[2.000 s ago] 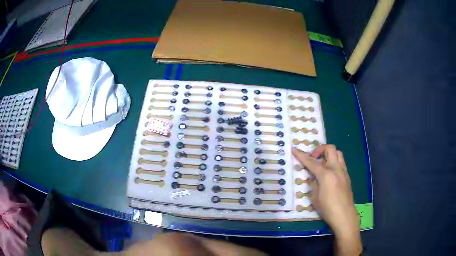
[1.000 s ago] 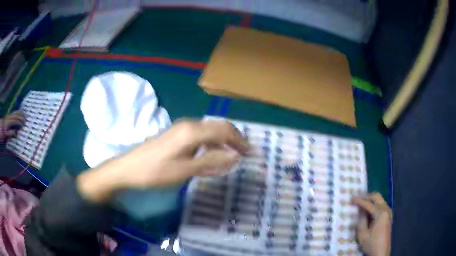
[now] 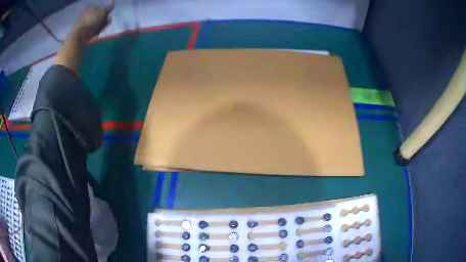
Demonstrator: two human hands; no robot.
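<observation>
My left hand (image 3: 89, 24) is small and blurred at the top left, with the arm stretched out in a dark sleeve; whether it holds anything I cannot tell. My right hand is out of the picture. The white foam component tray (image 3: 265, 207) lies at the bottom, its near part cut off by the frame edge. Dark and silvery discs sit at the ends of its dumbbell-shaped pockets. The right column shows only tan pockets.
Brown cardboard sheets (image 3: 250, 112) lie behind the tray. A white cap (image 3: 103, 225) is partly hidden by my sleeve. A white tray grid (image 3: 9, 207) is at the left edge, and a white stack (image 3: 26, 94) behind it. A cream tube (image 3: 434, 123) stands out at right.
My left hand has moved from over the tray to the far back left. My right hand has left the picture. The view has shifted forward, so the tray sits lower.
</observation>
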